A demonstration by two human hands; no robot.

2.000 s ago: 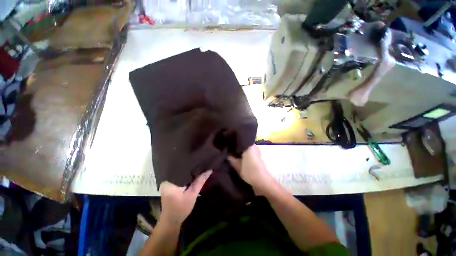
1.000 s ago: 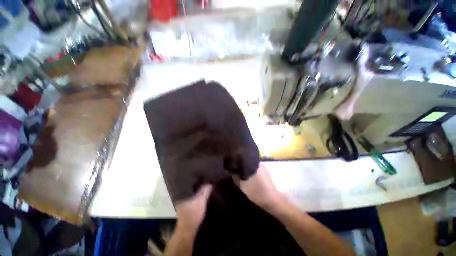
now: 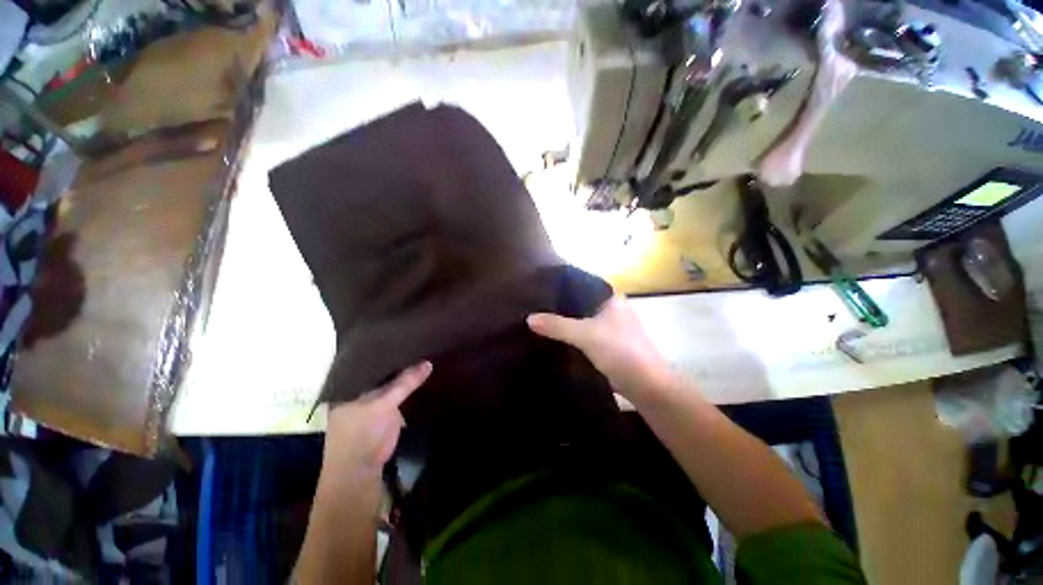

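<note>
A dark brown fabric panel [image 3: 412, 229] lies on the white machine table [image 3: 257, 274], left of the needle area, and its near part hangs over the front edge. My left hand [image 3: 368, 421] grips the panel near the table's front edge, thumb on top. My right hand [image 3: 595, 337] grips the panel's right side, thumb on top and fingers hidden under the cloth. The cloth between my hands is drawn smooth, with soft creases further up.
The sewing machine head [image 3: 709, 103] stands at the upper right. Black-handled scissors [image 3: 764, 251], green snips [image 3: 858, 299] and a small bent grey piece [image 3: 850, 344] lie right of the needle. A brown scrap [image 3: 972, 291] is at the far right. A brown table [image 3: 126, 263] adjoins on the left.
My hands have moved apart, the right one up and the left one leftward. The bunched opening in the cloth between them has flattened. The view has also shifted.
</note>
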